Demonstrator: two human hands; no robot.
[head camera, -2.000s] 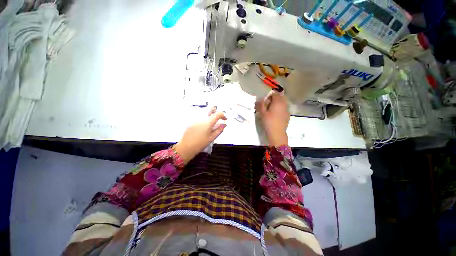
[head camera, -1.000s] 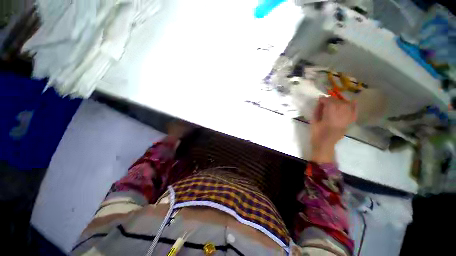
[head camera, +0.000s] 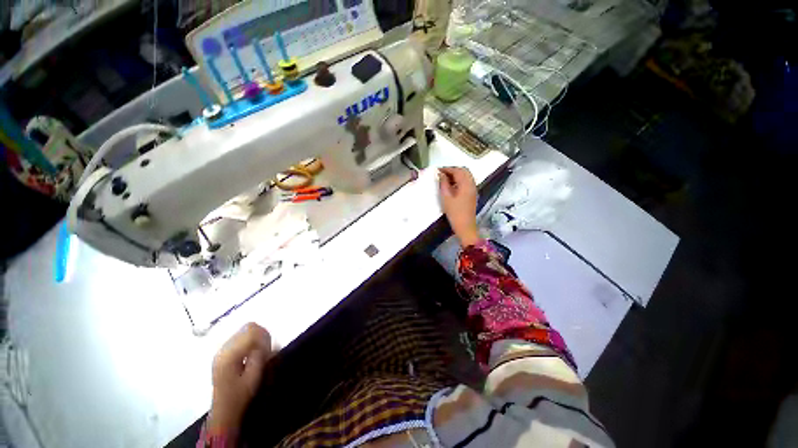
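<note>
White cut fabric pieces (head camera: 278, 232) lie on the machine bed by the needle area. Red-orange snips (head camera: 306, 194) and orange-yellow scissors (head camera: 299, 173) lie on the bed behind them. The white JUKI machine head (head camera: 262, 131) stands over them. My left hand (head camera: 241, 366) is at the table's front edge, left of the bed, with curled fingers; whether it holds anything is hidden. My right hand (head camera: 458, 194) is at the table's right end, fingertips drawn together; anything between them is too small to tell.
A blue rack (head camera: 258, 103) with coloured bobbins sits on the head, a control panel (head camera: 289, 44) behind. A wire rack (head camera: 490, 96) with a green cone (head camera: 452, 74) stands at the back right. A lower white board (head camera: 573, 280) carries a crumpled white bundle (head camera: 538, 191).
The view has swung to the right. My right hand has moved from beside the snips to the table's right end. My left hand has come up from below the table edge.
</note>
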